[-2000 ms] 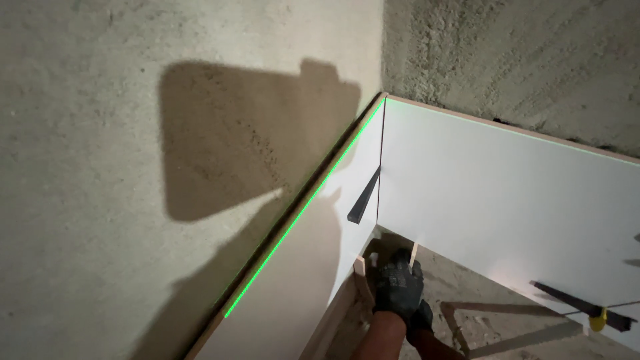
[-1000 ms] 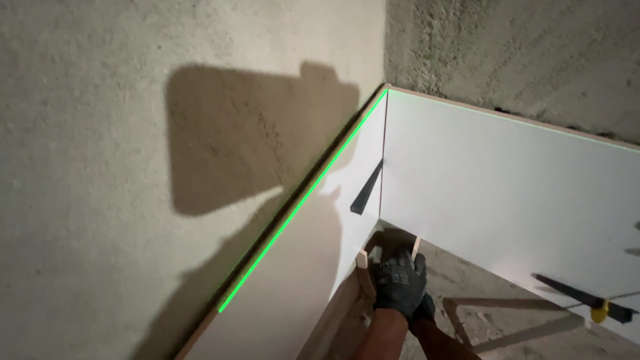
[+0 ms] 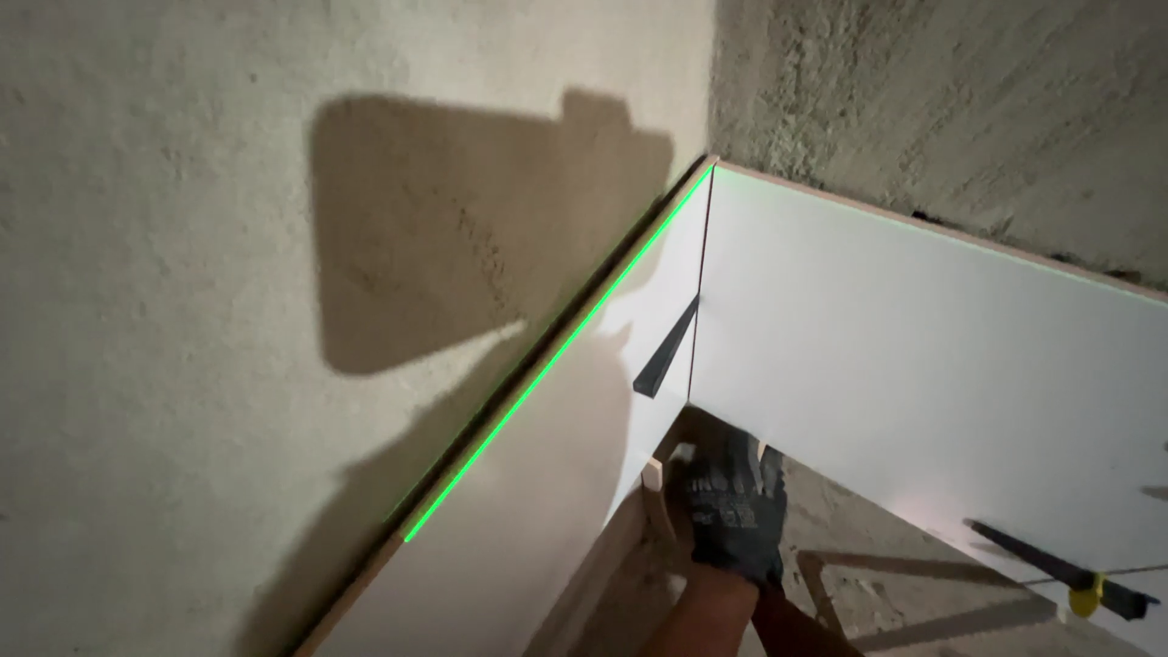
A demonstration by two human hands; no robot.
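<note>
Both hands wear black gloves and are close together in the low corner under the white wall panels. My left hand [image 3: 725, 511] is in front, back of the glove up, with its fingertips hidden in shadow. My right hand [image 3: 774, 479] is mostly hidden behind it. What either holds cannot be seen. A thin light wedge-like piece [image 3: 653, 476] stands just left of the gloves, and a pale tip [image 3: 762, 449] shows beside the fingers. Above them, a white left panel [image 3: 538, 511] meets a white right panel [image 3: 912, 365] at a narrow vertical joint.
A dark tapered piece [image 3: 668, 351] sticks out by the corner joint. Lower right, a black bar-like piece with a yellow part [image 3: 1086, 595] lies across the panel edge. A green laser line [image 3: 558, 356] runs along the left panel's top. Rough walls [image 3: 912, 91] rise behind; debris lies on the floor [image 3: 867, 602].
The gloved hands stay low in the corner; my left hand sits slightly closer under the right panel's lower edge. The panels and the dark pieces have not plainly moved.
</note>
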